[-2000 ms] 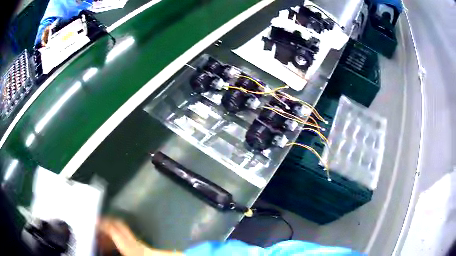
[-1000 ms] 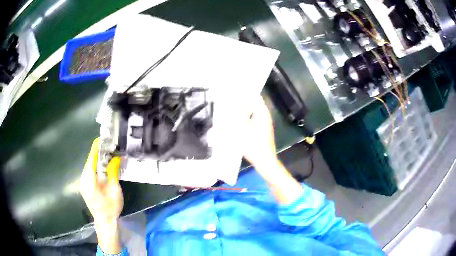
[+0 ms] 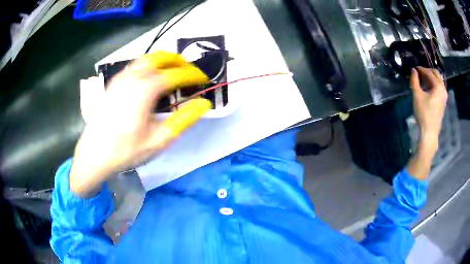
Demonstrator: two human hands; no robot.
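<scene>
The projector housing [image 3: 220, 95], with black inner parts, lies on a white sheet [image 3: 268, 103]. A round opening in a black frame shows at its upper right. A thin red wire [image 3: 252, 78] runs from the housing to the right over the sheet. My left hand [image 3: 129, 111], with yellow finger cots, is over the left and middle of the housing and hides much of it. Its thumb and fingers are apart, with the wire passing between them. My right hand [image 3: 431, 100] is at the lens tray [image 3: 368, 62], fingertips beside a black lens unit [image 3: 404, 58]; whether they grip it is unclear.
A black electric screwdriver [image 3: 322, 49] lies between the sheet and the tray. The blue screw bin [image 3: 108, 11] is cut off at the top. Black cables [image 3: 167, 25] cross the sheet's top. A dark green crate [image 3: 373, 139] stands below the bench edge at the right.
The housing on its sheet now lies lower and turned. My left hand has moved from its left edge to over it. My right hand has left the sheet and reached right to the lens tray.
</scene>
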